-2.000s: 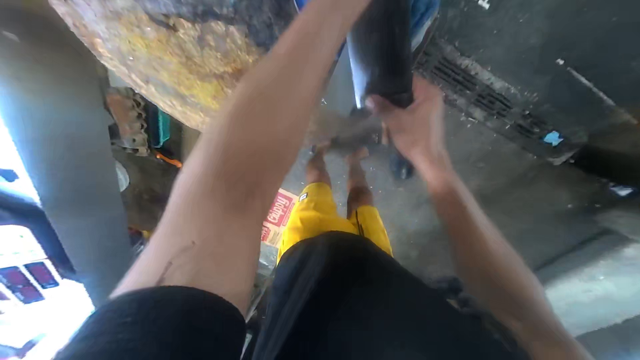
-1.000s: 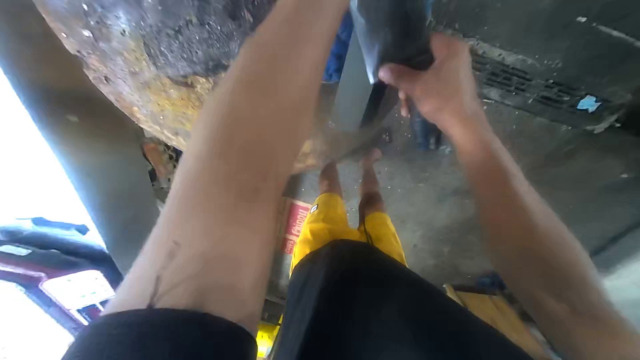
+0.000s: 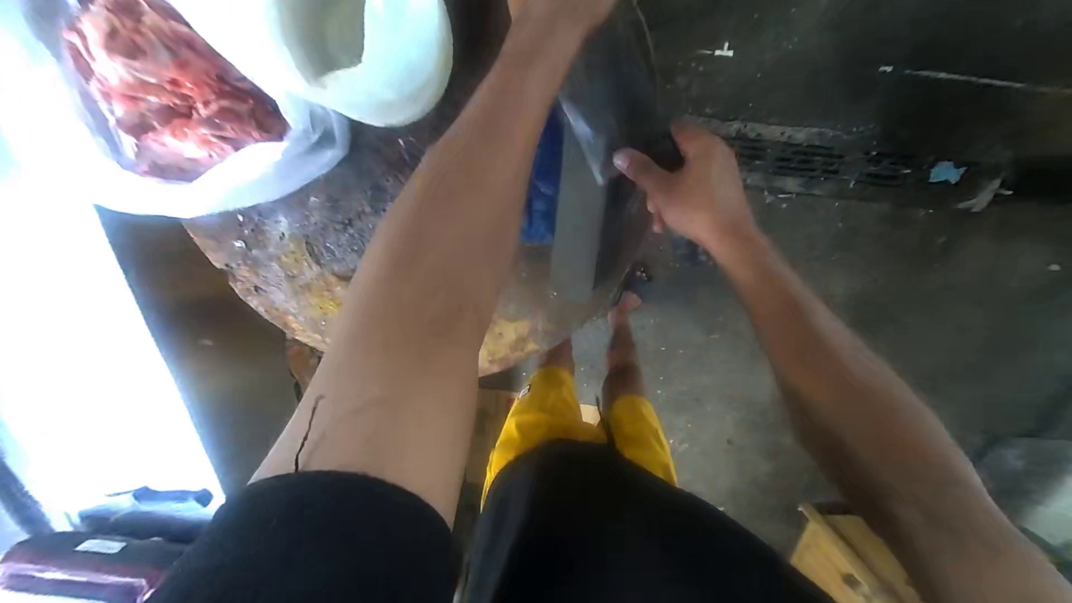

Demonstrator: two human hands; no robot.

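A dark, shiny plastic bag or sheet hangs over the right edge of a round, stained block or table. My right hand grips its right side, with the thumb across the front. At the top edge of the view is my left hand, next to the upper part of the dark plastic; its fingers are cut off by the frame. A flat grey strip and something blue show beside the plastic, between my arms.
Raw meat lies in a clear plastic bag at upper left, beside a white plastic bag or container. A floor drain grate runs along the right. A wooden item stands at lower right.
The view has shifted, bringing the meat and the white item into sight. My right hand keeps its grip on the dark plastic, which now looks more spread out.
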